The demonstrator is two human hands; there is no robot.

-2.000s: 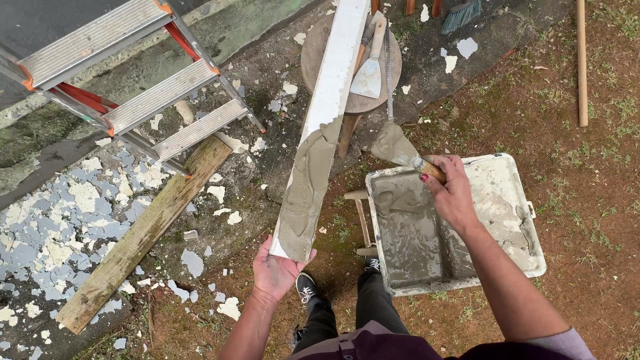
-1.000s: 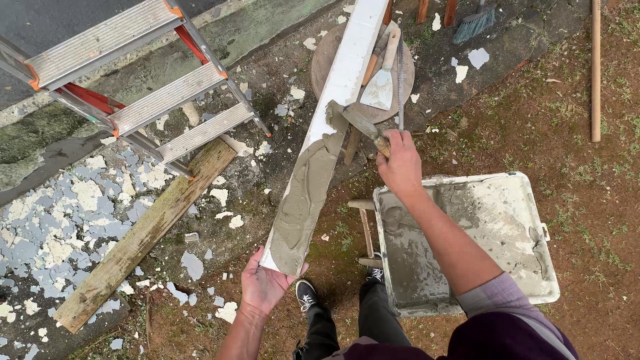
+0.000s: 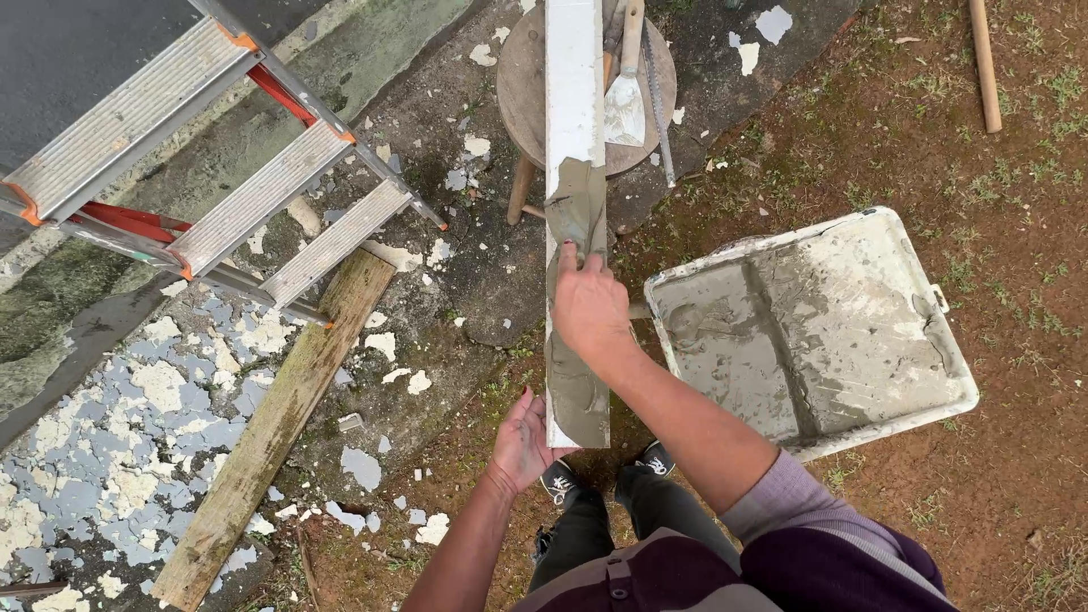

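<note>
My left hand (image 3: 523, 438) holds the near end of a long white board (image 3: 575, 93) from its left side and below. Grey wet mortar (image 3: 580, 395) coats the board's near part. Over the board, my right hand (image 3: 592, 306) grips a trowel whose blade (image 3: 571, 217) lies on the mortar; its handle is hidden by the hand. The board's far part passes over a round wooden stool (image 3: 523, 76). On the stool, right of the board, are a putty knife (image 3: 626, 106) with a wooden handle and a narrow serrated blade (image 3: 659, 110).
A plastic tray (image 3: 956, 365) with grey mortar stands on the ground at the right. An aluminium stepladder (image 3: 263, 195) is at the upper left, beside a weathered plank (image 3: 272, 433) and scattered paint flakes (image 3: 157, 387). A wooden pole (image 3: 984, 68) lies at the upper right.
My right hand has moved with the trowel from above the tray onto the board, then down toward its near end. The board has swung from slanted to nearly straight ahead.
</note>
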